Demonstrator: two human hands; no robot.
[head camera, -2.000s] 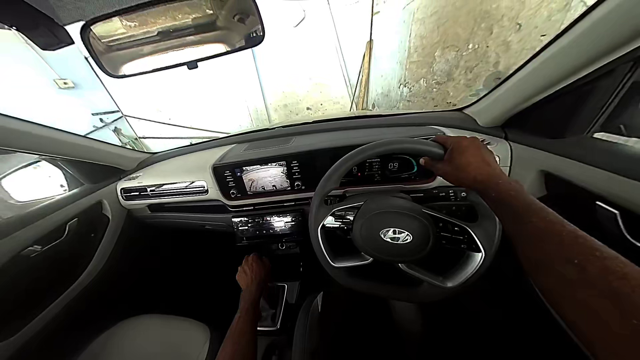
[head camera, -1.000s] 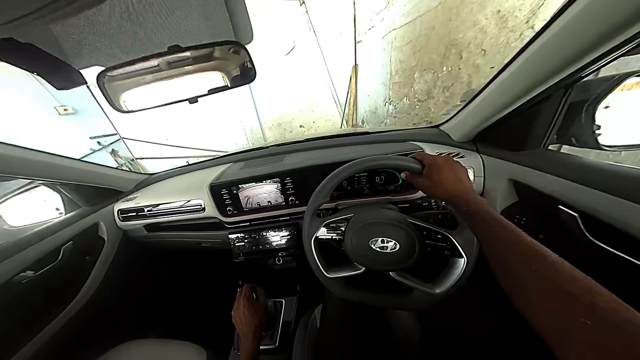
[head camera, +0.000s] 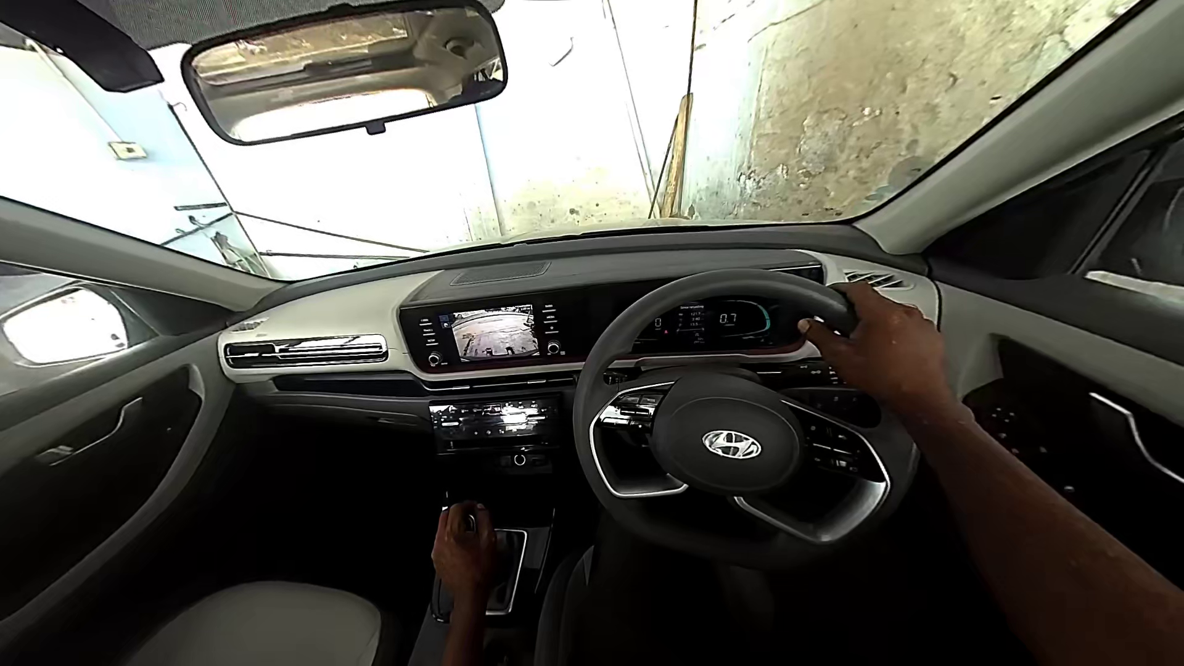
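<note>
My right hand (head camera: 883, 347) is closed around the upper right rim of a black Hyundai steering wheel (head camera: 606, 370), its thumb on the near side of the rim. Low on the centre console, my left hand (head camera: 465, 550) is wrapped over the top of the gear lever, whose knob is mostly hidden by the fingers. A silver-edged surround (head camera: 518, 573) frames the lever's base. Behind the wheel, the instrument cluster (head camera: 731, 319) is lit. The dashboard's centre display (head camera: 495, 333) shows a camera picture with curved guide lines.
A rear-view mirror (head camera: 347, 69) hangs at the upper left. Beyond the windscreen stand a stained wall (head camera: 832, 111) and a leaning wooden plank (head camera: 680, 157). The left door mirror (head camera: 65, 326) shows through the side window. A pale passenger seat (head camera: 268, 629) is at the lower left.
My right hand keeps its hold at the wheel's upper right. My left hand stays at the gear lever. The view has shifted somewhat between frames.
</note>
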